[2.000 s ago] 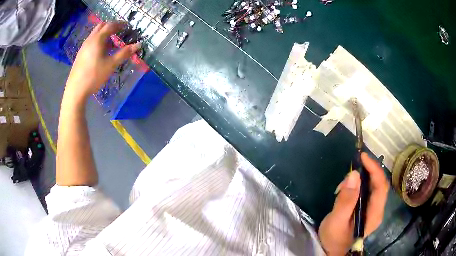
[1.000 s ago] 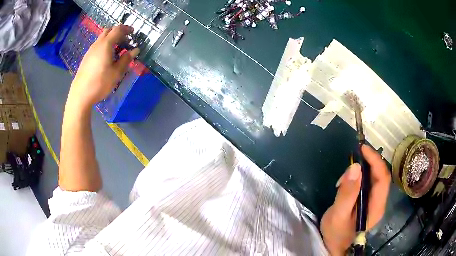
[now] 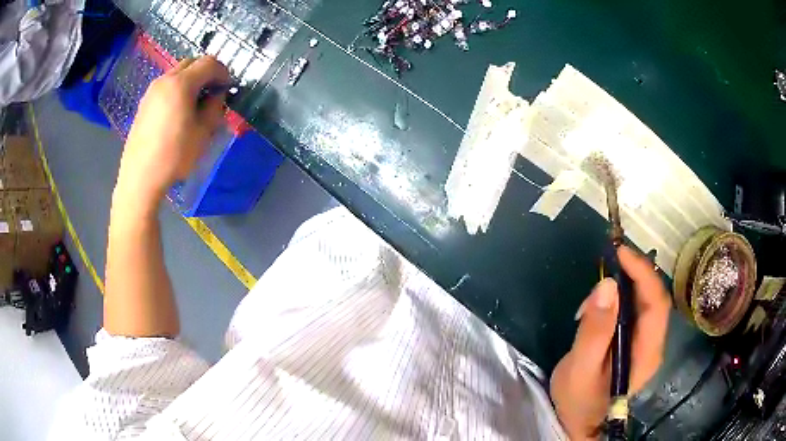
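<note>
My right hand holds the black soldering iron like a pen, its metal barrel pointing up and its tip over the cream tape pad. My left hand is at the clear dimpled tray near the bench edge. Its thumb and fingers are closed on a small dark part, which is blurred and partly hidden by the fingers. A pile of small dark and silver parts lies on the green mat at the top.
A tape-roll ring with silvery shavings stands right of the pad. A loose tape strip lies left of it. Blue bins stand below the bench edge at left. A cable and black gear are at lower right.
My left hand has drawn its fingers together, turned, and now holds a small dark part just off the tray's edge. The right hand and iron have barely moved; the view has shifted slightly.
</note>
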